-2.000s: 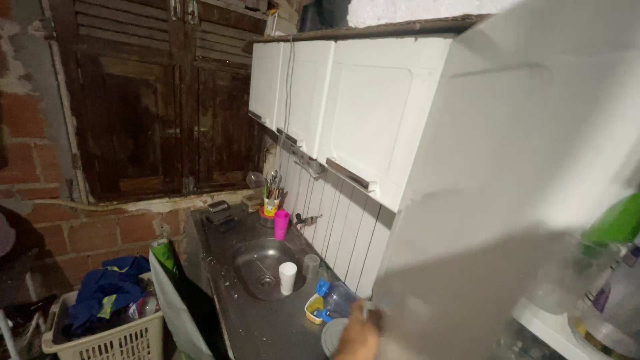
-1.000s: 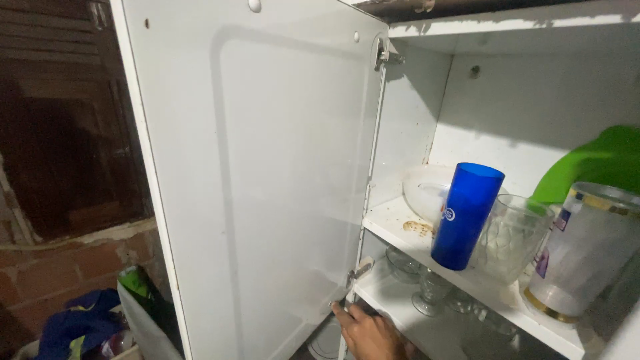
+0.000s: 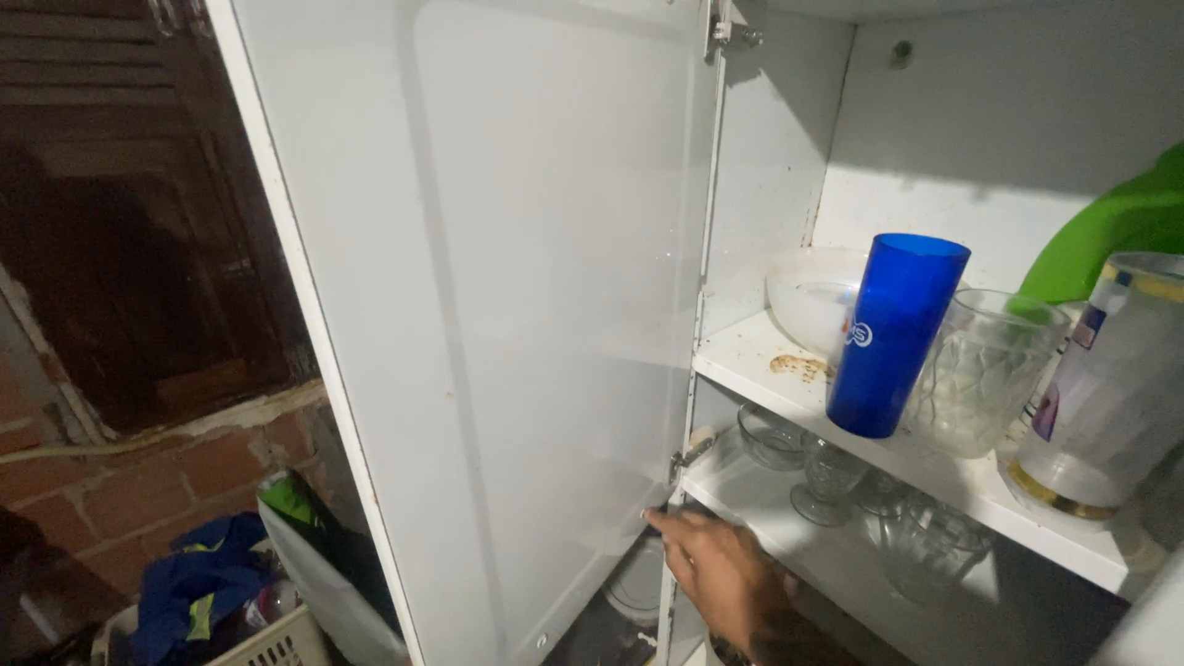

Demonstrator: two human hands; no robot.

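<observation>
My right hand (image 3: 721, 573) is at the bottom of the head view, its extended index finger at the lower edge of an open white cabinet door (image 3: 555, 277), near the lower hinge. It holds nothing visible. Right of the door, a blue plastic cup (image 3: 893, 338) stands on the upper shelf (image 3: 953, 481), in front of a clear bowl (image 3: 805, 296). A patterned clear glass (image 3: 980, 379) and a clear container with a gold band (image 3: 1101, 398) stand farther right. Glassware, including a stemmed glass dish (image 3: 823, 481), sits on the lower shelf. My left hand is out of view.
A green plastic item (image 3: 1101, 231) is behind the containers. At lower left, a beige laundry basket (image 3: 277, 638) holds blue cloth (image 3: 199, 583). Brown wooden shutters (image 3: 129, 231) and a brick wall (image 3: 139, 495) are behind the door. Brown stains mark the upper shelf.
The view has moved strongly from the sink toward the cabinet's inside since two seconds ago. Over the last second, my right hand has stayed near the door's lower hinge.
</observation>
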